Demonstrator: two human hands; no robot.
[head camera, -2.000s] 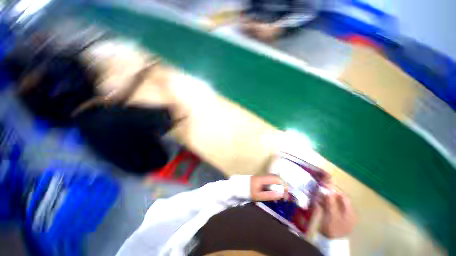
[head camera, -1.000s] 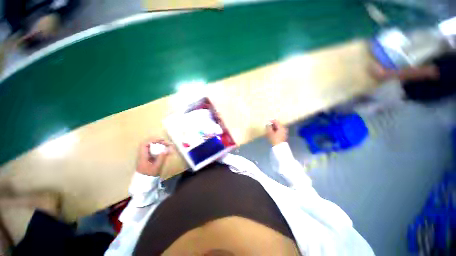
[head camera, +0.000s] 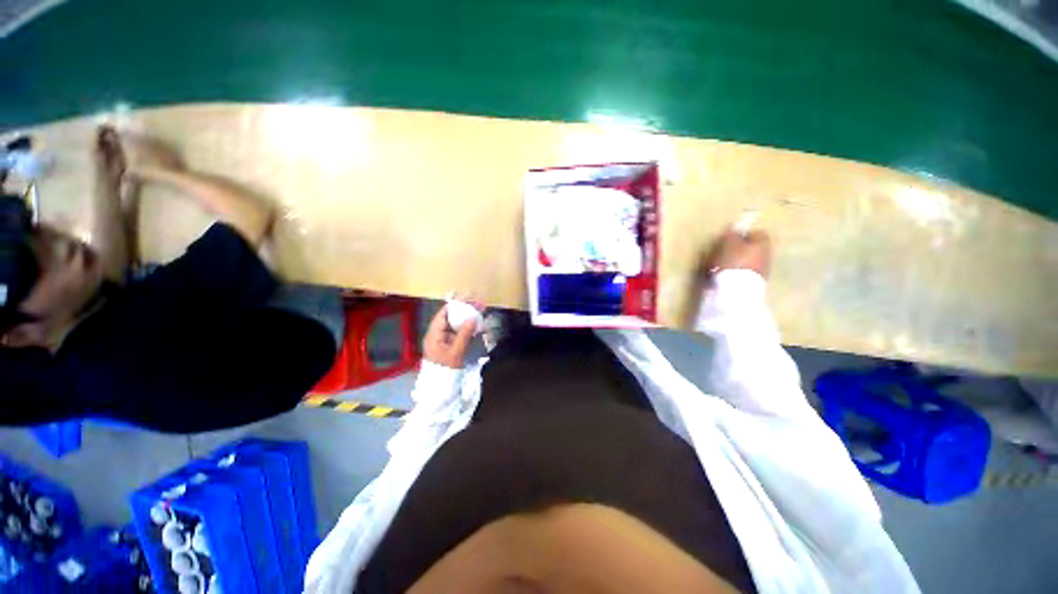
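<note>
The red carton (head camera: 647, 246) lies open on the pale wooden bench in front of me. It holds a clear plastic bag (head camera: 589, 227) and a dark blue-black phone (head camera: 580, 295) at its near side. My left hand (head camera: 447, 339) is left of the carton at the bench's front edge, holding a small white part (head camera: 462, 313) between thumb and fingers. My right hand (head camera: 740, 251) rests on the bench right of the carton. A small pale item (head camera: 748, 219) shows at its fingertips; I cannot tell what it is or whether it is gripped.
The green conveyor belt (head camera: 464, 58) runs behind the bench (head camera: 383, 197). A person in black (head camera: 174, 331) leans on the bench at left. A red stool (head camera: 377, 342) and blue crates (head camera: 226, 522) stand at lower left, a blue stool (head camera: 905, 432) at right.
The view has swung and steadied, so the carton now sits upright at the middle. My left hand has drawn away from the carton to the bench edge. My right hand has moved onto the bench.
</note>
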